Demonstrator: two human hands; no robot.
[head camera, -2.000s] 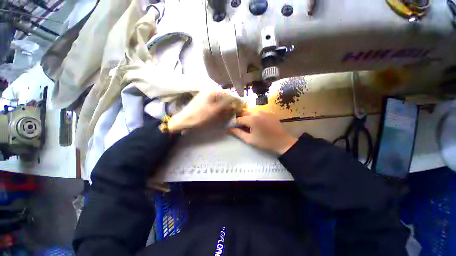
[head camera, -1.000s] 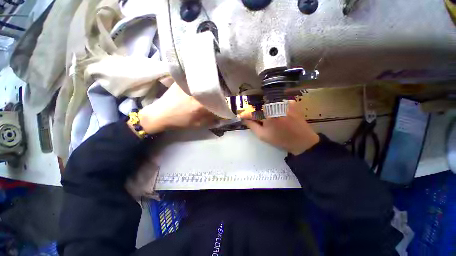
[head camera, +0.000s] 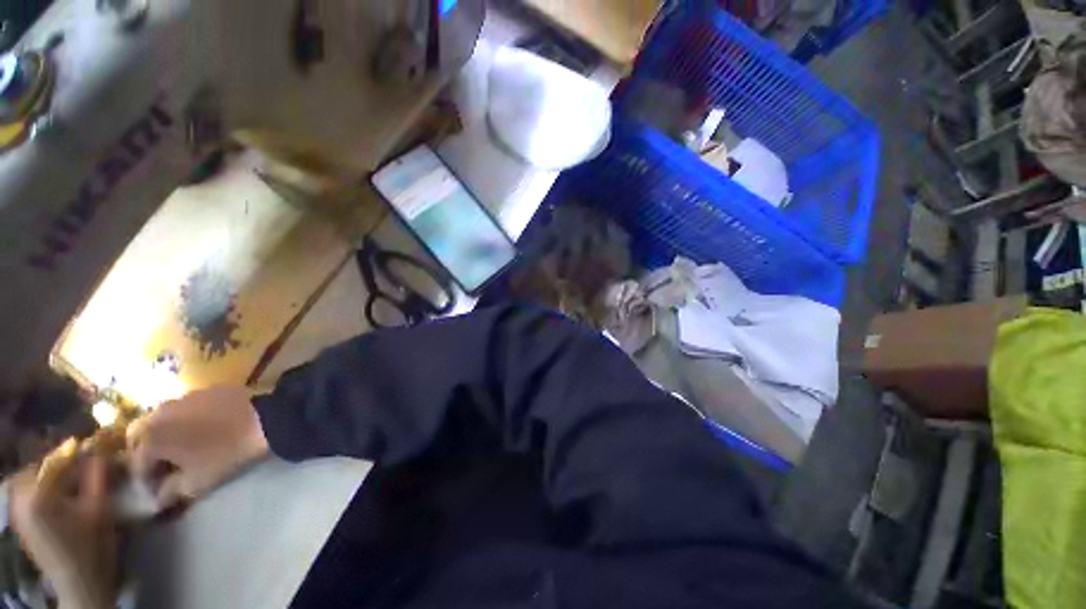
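The cream sewing machine head (head camera: 107, 155) with purple lettering fills the upper left. A lamp lights the needle area near my hands, which is blurred. My right hand (head camera: 197, 443) is at the lower left with its fingertips bent together on a small pale piece of cloth (head camera: 141, 497). My left hand (head camera: 69, 512) is beside it at the left edge, partly cut off and blurred, with its fingers closed on the same cloth. Most of the garment is outside the picture.
Black-handled scissors (head camera: 399, 286) and a lit smartphone (head camera: 444, 218) lie on the table. A white round object (head camera: 548, 107) is at the table's far end. Blue crates (head camera: 762, 202) hold cloth pieces (head camera: 762, 339). A brown box (head camera: 941, 357) and yellow-green cloth (head camera: 1043, 440) are at the right.
The view has swung right, so the hands and machine now sit at the left, and the crates and box show. Both hands remain together by the needle area.
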